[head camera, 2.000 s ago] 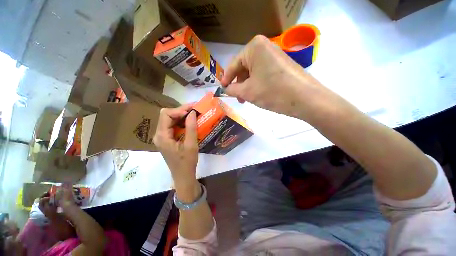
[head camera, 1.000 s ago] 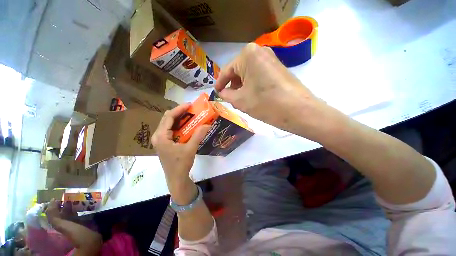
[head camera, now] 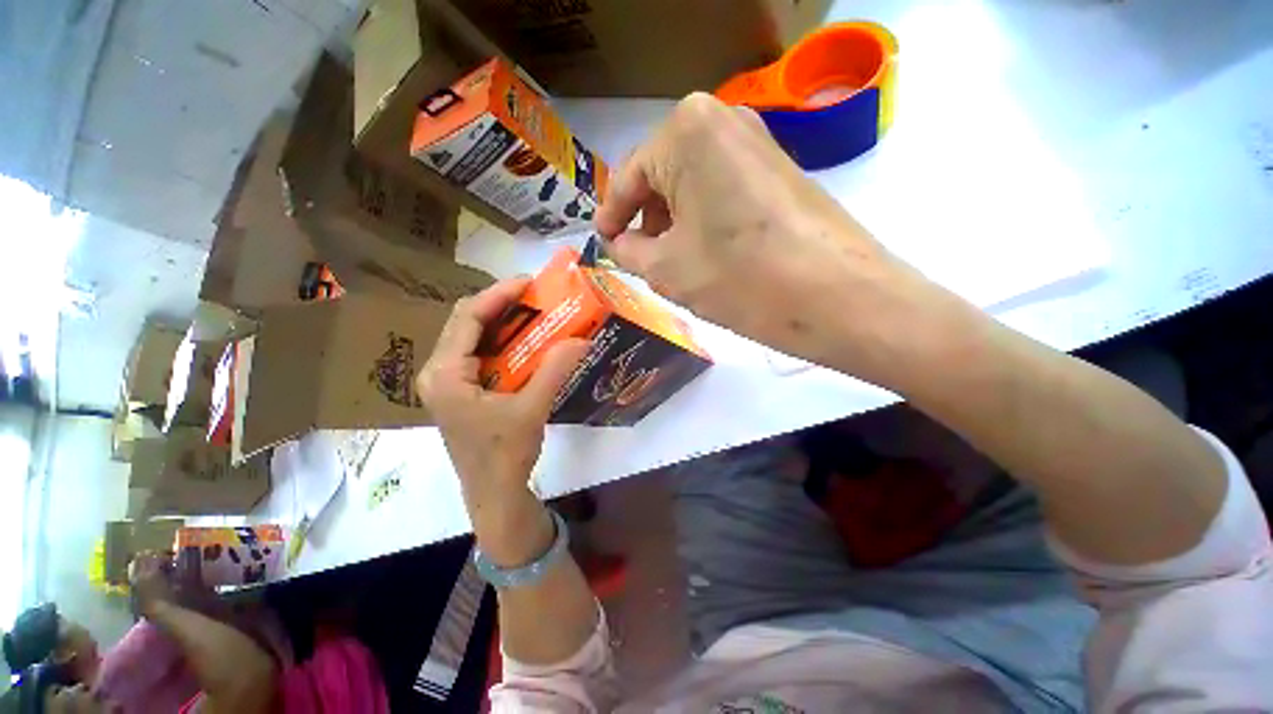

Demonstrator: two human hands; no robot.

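Observation:
My left hand [head camera: 492, 380] holds an orange and black retail box [head camera: 635, 366] over the table's front edge, thumb on its orange end face. My right hand [head camera: 698, 209] pinches a small dark blade [head camera: 592, 251] between thumb and fingertips, at the upper edge of the box's orange end. Whether the blade is in the box's seam I cannot tell. A second orange and white retail box [head camera: 510, 151] stands just behind, at the open carton.
An orange and blue tape dispenser [head camera: 824, 105] lies behind my right hand. A large brown carton [head camera: 642, 49] stands at the back. Open brown cartons [head camera: 328, 366] stand on the left. A neighbour in pink [head camera: 210, 656] handles a box at lower left.
The view has shifted slightly. My left thumb has moved off the slot in the box's end since the earliest frame. Both hands keep hold, and the blade remains at the same edge.

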